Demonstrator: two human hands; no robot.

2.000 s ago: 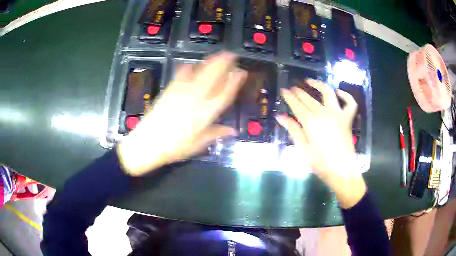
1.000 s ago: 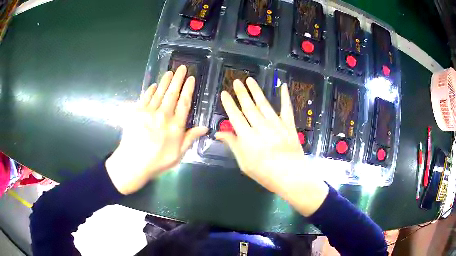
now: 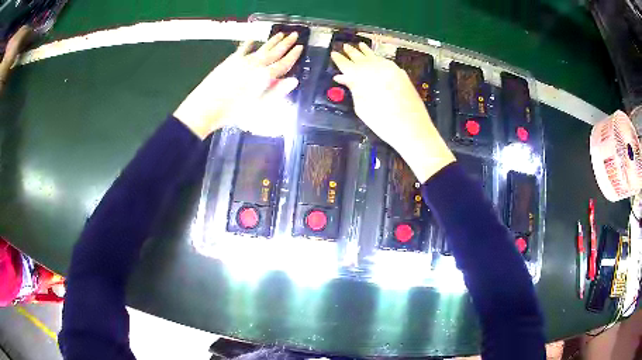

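Note:
A clear blister tray lies on the dark green mat with keypad phones face down in two rows. The phone backs show red discs and black batteries with gold print, such as this phone in the near row. My left hand lies palm down over the far-left phone, fingers apart, holding nothing. My right hand lies flat with its fingertips on the second phone of the far row, holding nothing. My right sleeve hides part of the near row.
A pink round fan stands at the right. A red pen, a white and red pen and a dark device lie below it. A pale edge borders the brighter green belt. Another person's hand shows at the upper left.
Both hands have moved from the near-row phones to the far-row phones at the left. The tray sits lower in the picture than a second ago, and the surroundings have shifted too.

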